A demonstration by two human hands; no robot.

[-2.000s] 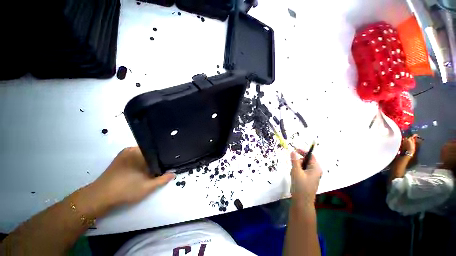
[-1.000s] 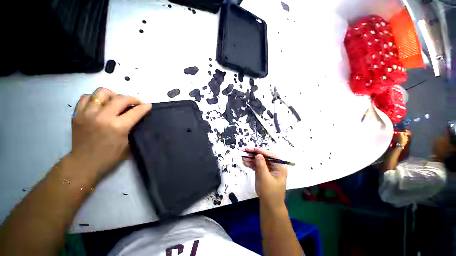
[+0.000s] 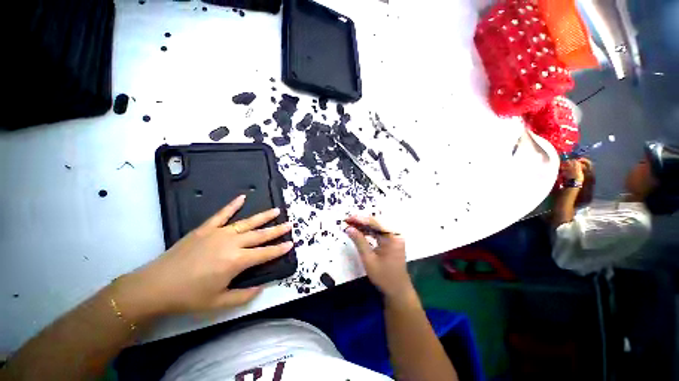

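Observation:
A black tablet case (image 3: 223,171) lies flat on the white table, back side up. Its light camera opening (image 3: 176,165) shows in the far left corner, and two small holes show in the panel. My left hand (image 3: 223,253) rests spread on the near part of the case, palm down, covering part of it. My right hand (image 3: 378,251) is to the right of the case, with fingers closed around a thin dark trimming knife (image 3: 372,228). The knife is mostly hidden by the fingers, and it does not touch the case.
Black scrap (image 3: 320,141) is heaped beyond and right of the case, with a thin pale tool (image 3: 361,165) in it. Nippers (image 3: 394,141) lie beside it. Another case (image 3: 322,48), case stacks (image 3: 56,59), red dotted cloth (image 3: 521,56), orange basket (image 3: 567,31) and a person (image 3: 603,231) are around.
The case has been turned from inside-up in the air to back-up, and now lies flat. My left hand has moved from its edge onto its surface. My right hand has come nearer. The view has shifted.

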